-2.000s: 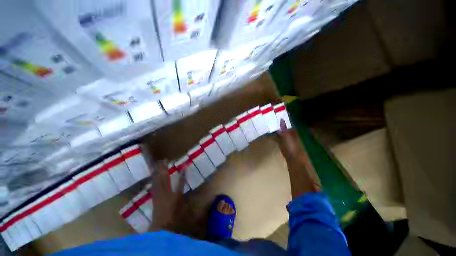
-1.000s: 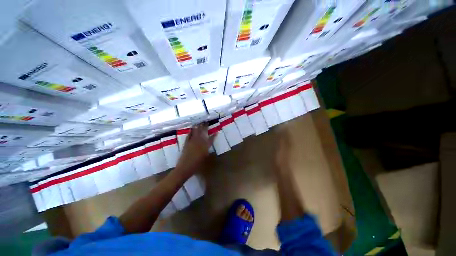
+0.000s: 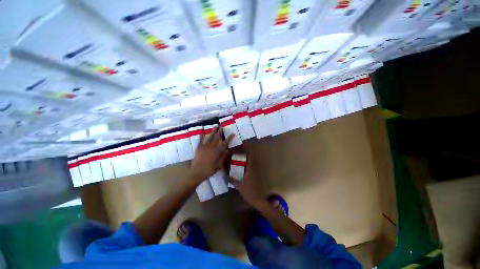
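A long row of white product boxes [image 3: 126, 162] with red bands lies along the foot of the tall stack [image 3: 226, 63]. My left hand [image 3: 210, 152] lies over the middle of this row, fingertips on the boxes beside a small dark gap; its palm side is hidden. My right hand [image 3: 247, 188] holds a single product box [image 3: 238, 167] just right of my left hand. Loose product boxes [image 3: 204, 191] lie below my left hand on the cardboard sheet [image 3: 326, 173], partly covered by it.
My feet in blue sandals [image 3: 193, 235] stand on the cardboard near the bottom edge. Green floor [image 3: 37, 234] with yellow-black tape shows beyond the cardboard. Large brown cartons [image 3: 457, 210] stand at the right, partly in shadow.
The carried line of boxes now lies against the stack, continuing the row. My right hand has moved left from the open cardboard and taken hold of a box. My left hand stays at the row.
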